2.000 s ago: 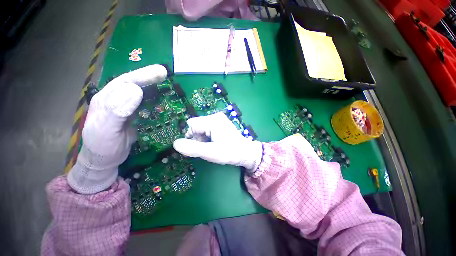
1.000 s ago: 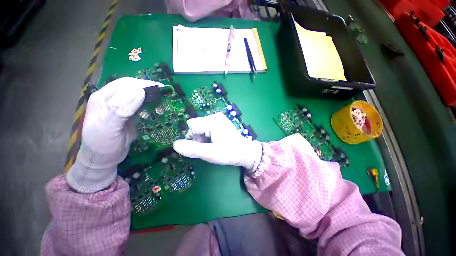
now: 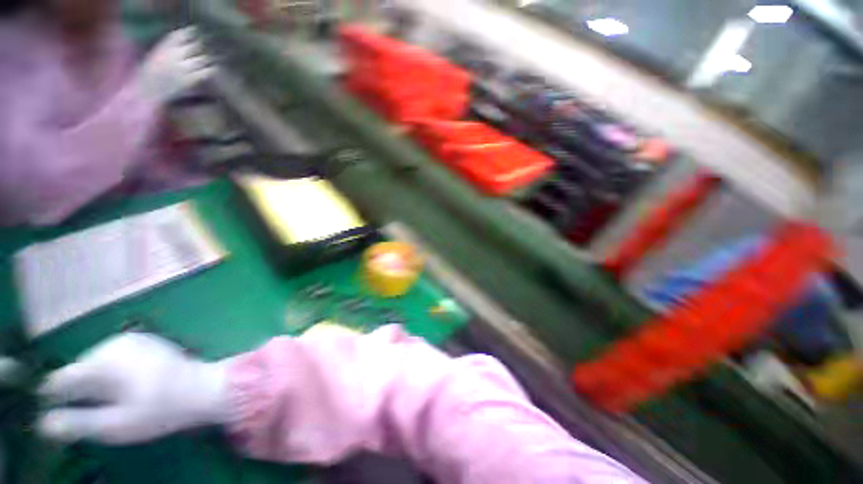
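The view is badly blurred. My right hand (image 3: 137,388), in a white glove with a pink sleeve, is at the lower left over the green table, its fingers partly curled; whether they hold anything cannot be told. A small pale shape at the left edge may be a fingertip of my left hand, which is otherwise out of view. Dark circuit boards (image 3: 57,458) show faintly below and beside my right hand. Another green circuit board (image 3: 350,310) lies beyond my right sleeve, near the yellow cup (image 3: 392,268).
A record sheet (image 3: 114,265) lies at the left, beside a black bin (image 3: 308,248) with yellow sheets. The dark green conveyor (image 3: 483,250) runs diagonally past the table. Red trays (image 3: 700,317) stand across and beyond it. A person in pink with a white glove (image 3: 180,64) is at upper left.
The view has swung right and up, so the table and my right hand now sit at lower left. My left hand has almost or wholly left the picture. More conveyor and red trays show.
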